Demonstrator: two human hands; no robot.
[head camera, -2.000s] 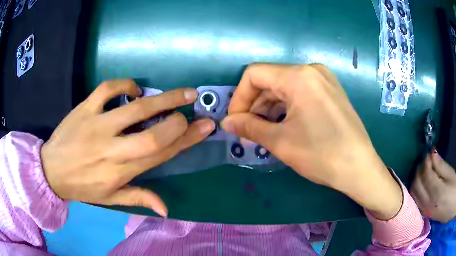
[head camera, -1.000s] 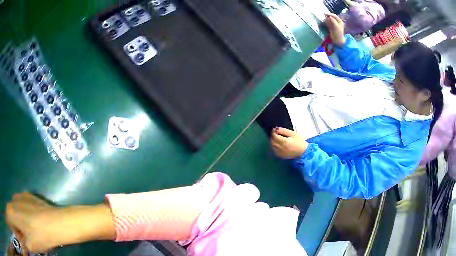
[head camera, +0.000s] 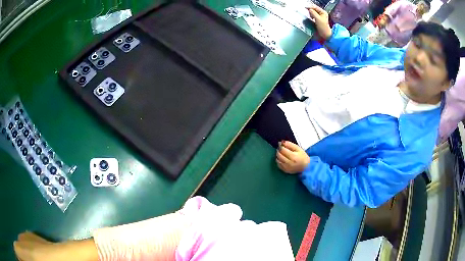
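My right hand (head camera: 48, 250) shows at the lower left, cut off by the bottom edge; its fingertips are hidden, so I cannot tell what it holds. My left hand is out of view. A pale square camera lens cover (head camera: 97, 165) with three ringed circles lies loose on the green bench, above my right forearm. Clear ring carrier strips (head camera: 36, 157) with rows of black rings lie left of it, partly overlapping. The black divided right tray (head camera: 168, 114) holds several covers (head camera: 109, 92) near its left end.
Small clear film scrap (head camera: 111, 21) lies behind the tray. More ringed film (head camera: 262, 33) lies beyond the tray's far right corner. A coworker in blue (head camera: 357, 148) sits at the right, one hand (head camera: 292, 157) near the bench edge.
The view has swung from both hands working on covers to the right tray and coworker. Since the last earlier frame, the tray sits farther left and my right hand lies lower, cut off. The coworker's head has turned.
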